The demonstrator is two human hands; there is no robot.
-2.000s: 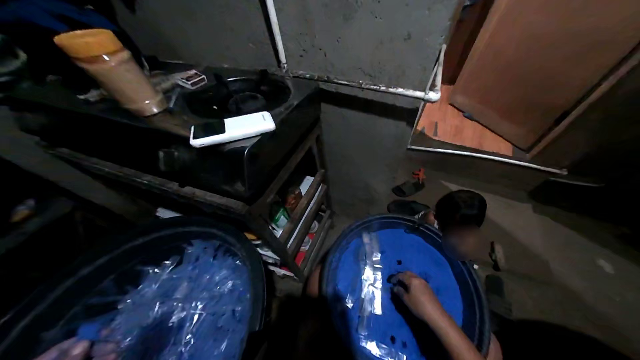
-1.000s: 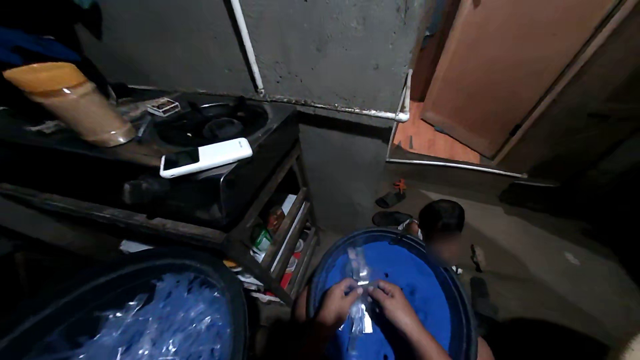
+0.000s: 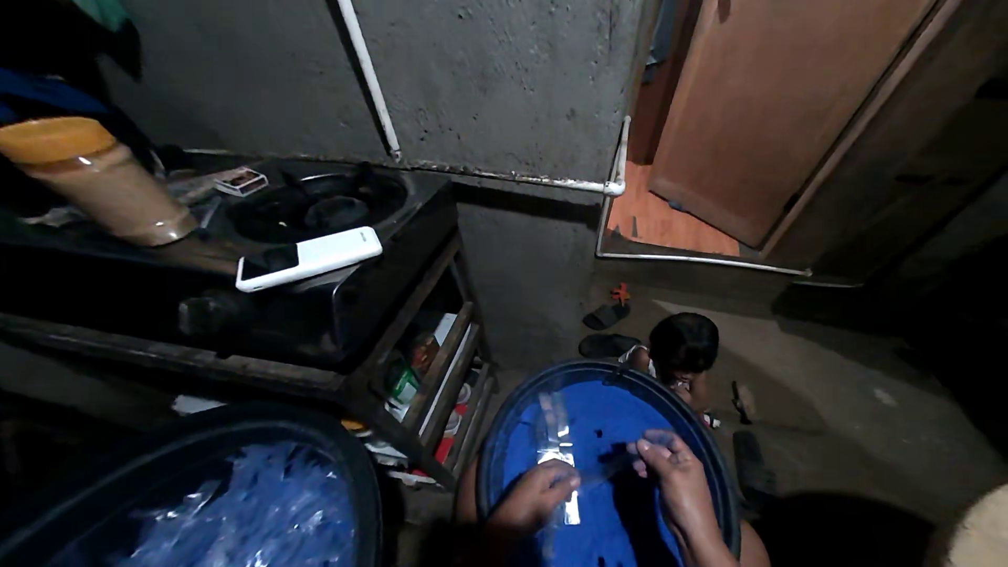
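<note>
A round dark-rimmed tub (image 3: 490,472) with a blue inside stands between the wearer's knees. Over its left part my left hand (image 3: 539,492) pinches one end of a thin clear plastic strip (image 3: 602,471). The other end appears to be between the fingertips of my right hand (image 3: 669,472), over the tub's right part. Shiny clear plastic strips (image 3: 555,425) lie on the blue surface beside my left hand. At lower left, a second dark tub (image 3: 366,472) holds a heap of clear plastic pieces (image 3: 268,504).
A stove (image 3: 331,209) on a wooden stand carries a white phone-like device (image 3: 311,258), a matchbox (image 3: 241,181) and an orange-lidded jar (image 3: 102,181). Shelves (image 3: 465,339) hold packets. A small person (image 3: 683,346) sits just beyond the tub, near slippers (image 3: 606,316). A wooden door (image 3: 780,102) stands behind.
My left hand, over the left tub two seconds ago, is now over the right tub. Since one second ago, my hands have moved apart with a clear strip between them.
</note>
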